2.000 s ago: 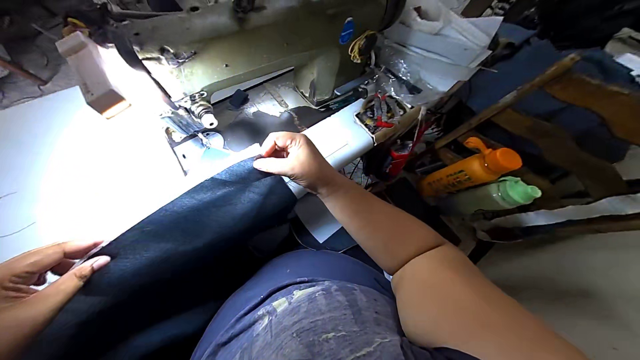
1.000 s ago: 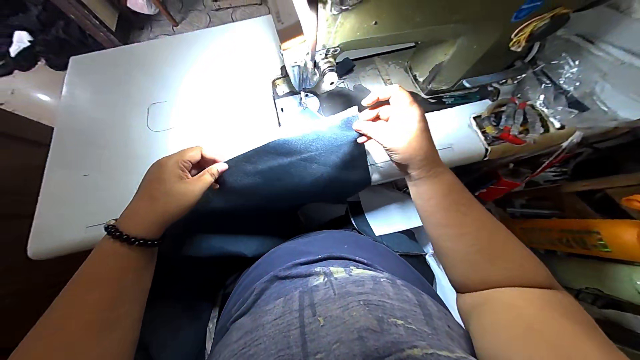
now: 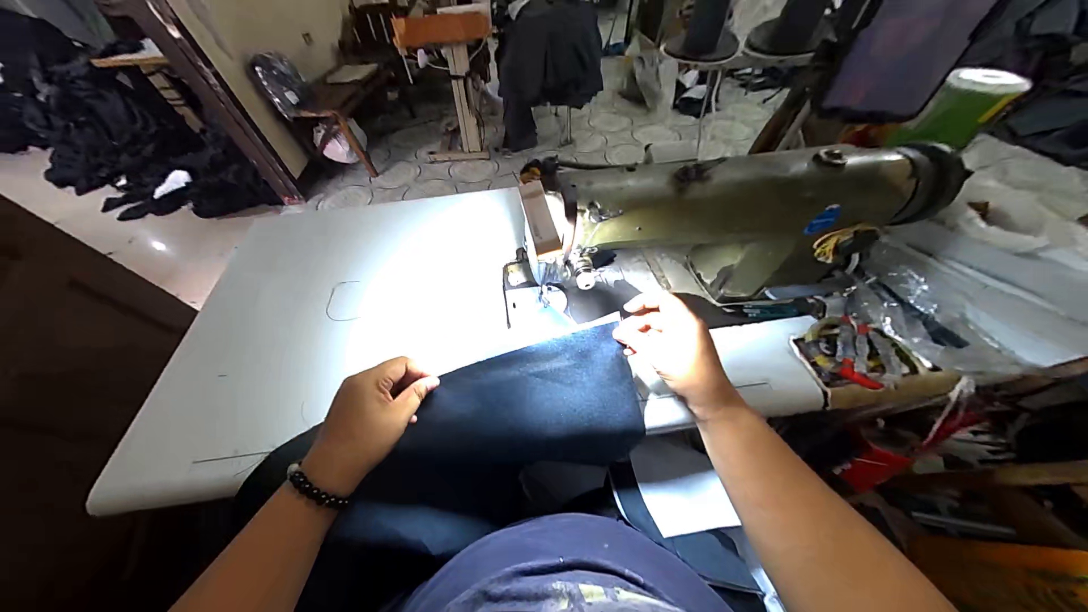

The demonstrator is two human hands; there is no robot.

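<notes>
A dark fabric piece (image 3: 535,391) with a pale strip along its upper edge hangs over the front of the white sewing table (image 3: 280,289). My left hand (image 3: 370,416), with a black bead bracelet at the wrist, pinches that edge at the left. Near the upper right corner, my right hand (image 3: 667,344) grips the cloth between thumb and fingers. Just beyond the edge is the needle area of an olive-green industrial sewing machine (image 3: 722,204). A small cardboard box (image 3: 540,218) is fixed at the machine's head end, beside a bright light.
At the right of the tabletop, a tray (image 3: 820,391) holds clippers and small tools, with clear plastic (image 3: 918,289) behind it. Below the table front lies a white sheet (image 3: 680,489). A green cylindrical container (image 3: 960,106) stands behind the machine. Dark cloth heaps (image 3: 136,144) lie at far left.
The view has swung up and left, bringing in the room behind. My left hand has come nearer to my right along the cloth edge since the oldest frame. Both hands keep hold of the cloth.
</notes>
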